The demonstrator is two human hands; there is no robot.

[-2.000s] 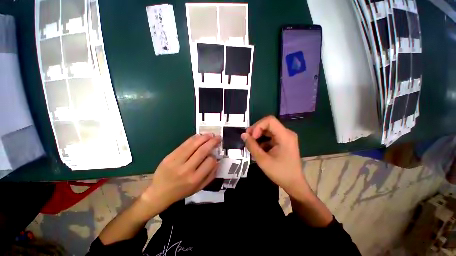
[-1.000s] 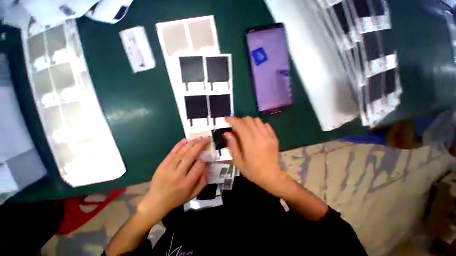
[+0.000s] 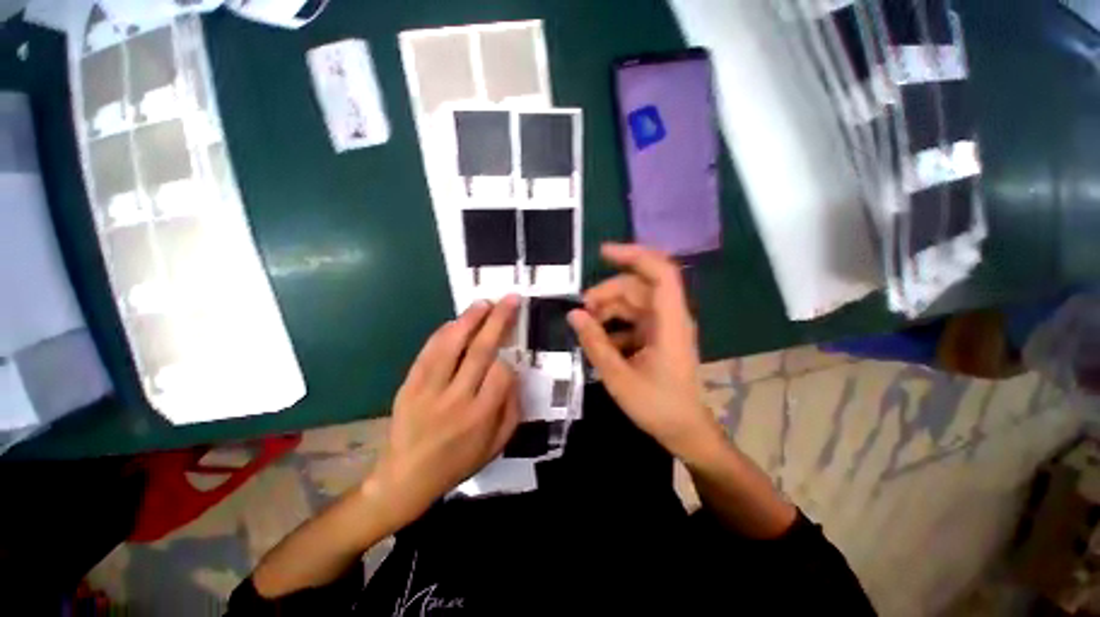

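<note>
The black-square sheet (image 3: pixel 521 203) lies in front of me, with black squares in two columns, and hangs over the table's near edge. A grey-square sheet (image 3: pixel 474 66) lies under it and sticks out at the far end. My left hand (image 3: pixel 452 392) holds the black-square sheet down, fingers covering the left part of the third row. My right hand (image 3: pixel 645 350) has thumb and index finger together at the right edge of the third row's black square (image 3: pixel 553 325). The contact under the fingertips is too small to see clearly.
A smartphone (image 3: pixel 671 157) lies right of the sheets. Further right are a long white sheet (image 3: pixel 802 217) and fanned black-square sheets (image 3: pixel 941 133). A small label (image 3: pixel 349 95) and a pale-square stack (image 3: pixel 211 277) lie left. A white block (image 3: pixel 42 265) is at the left edge.
The view has shifted slightly. My right hand has moved back from over the third row's square to its right edge. My left fingers now reach further up the sheet.
</note>
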